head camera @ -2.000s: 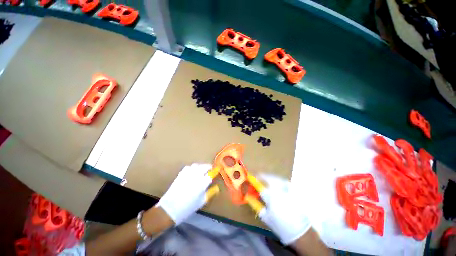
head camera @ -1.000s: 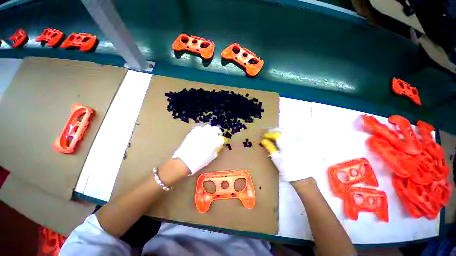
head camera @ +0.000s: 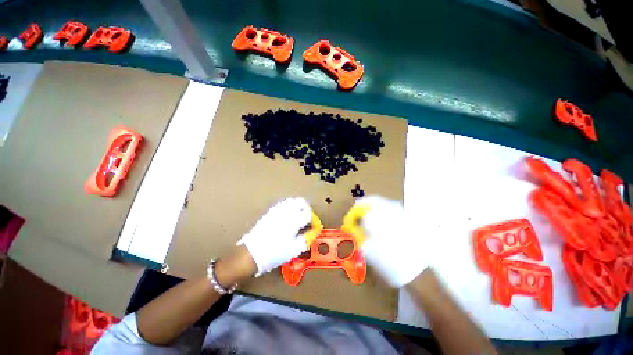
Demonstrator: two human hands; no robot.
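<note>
An orange-red controller shell (head camera: 325,261) lies on the tan cardboard mat (head camera: 229,173) with its two grips towards me. My left hand (head camera: 277,234), in a white glove with yellow fingertips, is at the shell's upper left edge; a dark bit shows at its pinched fingers. My right hand (head camera: 392,239), gloved and blurred, has its fingertips at the upper right edge; whether it holds anything cannot be seen. Loose small black parts (head camera: 312,139) are heaped beyond the shell, with a few bits apart nearer my right hand.
A green conveyor belt (head camera: 430,62) with spaced shells runs beyond the bench. A grey post (head camera: 182,38) stands at its edge. One shell (head camera: 115,162) lies on the left cardboard. At right, two shells (head camera: 513,260) lie beside an overlapping pile (head camera: 590,229). More orange-red shells sit low at left.
The shell was between both hands, then lay alone while the hands were at the black parts. Now both hands are back at its upper edge. The view has shifted slightly.
</note>
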